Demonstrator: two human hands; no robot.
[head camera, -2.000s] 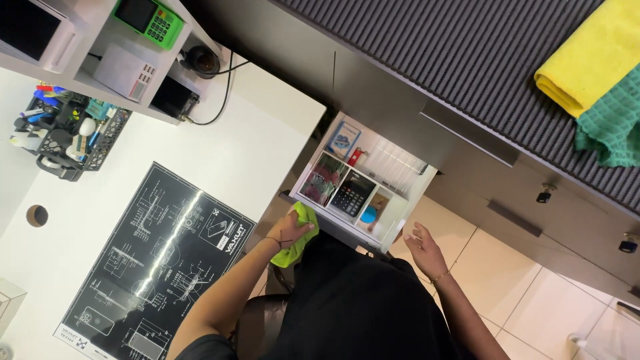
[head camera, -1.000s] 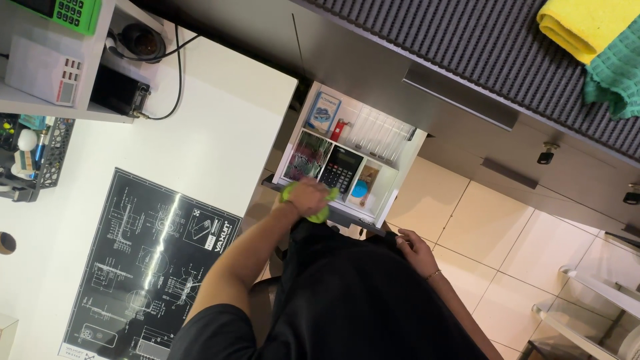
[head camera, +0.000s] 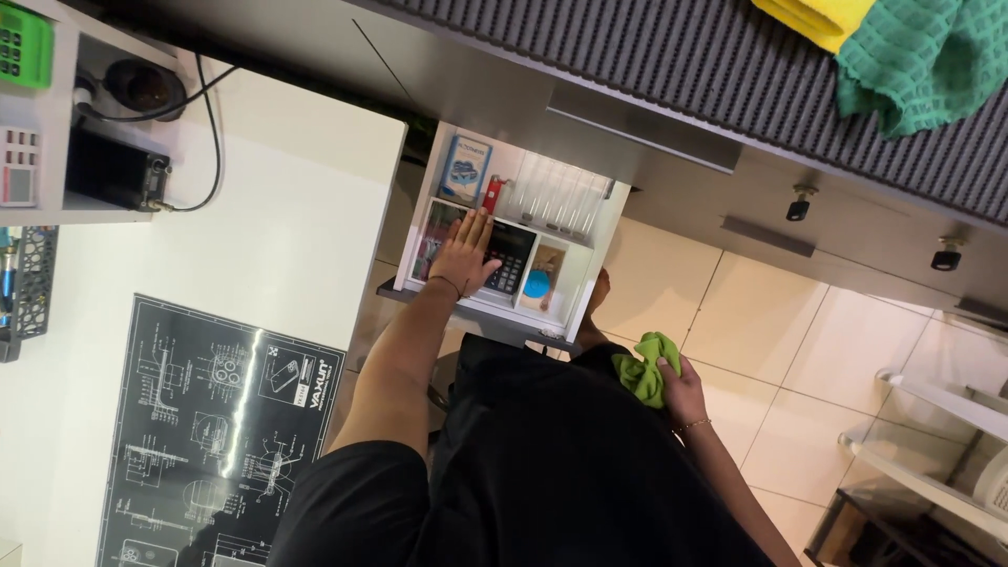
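An open white drawer (head camera: 617, 228) with compartments juts out below the counter. My left hand (head camera: 463, 256) lies flat over its left side, fingers extended, across the divider between a compartment of small packets (head camera: 431, 246) and a black calculator (head camera: 516, 250); whether it touches them I cannot tell. Behind are a blue-and-white box (head camera: 466, 167), a red lighter-like item (head camera: 494, 194) and several clear tubes (head camera: 555, 197). A round blue item (head camera: 537, 283) occupies the right front compartment. Right of the drawer, my right hand (head camera: 683, 391) grips a bunched green cloth (head camera: 650, 368) above the floor.
On the left stands a white desk (head camera: 307, 189) with a black printed mat (head camera: 220, 441), a shelf unit (head camera: 102, 214) and cables. Yellow (head camera: 823, 20) and teal (head camera: 921, 71) cloths lie on the ribbed counter (head camera: 630, 55). Keys (head camera: 798, 206) protrude from the cabinet front. White chair-like legs (head camera: 929, 480) stand lower right.
The green cloth has passed from my left hand to my right. My left hand now reaches farther into the drawer, with its fingers extended.
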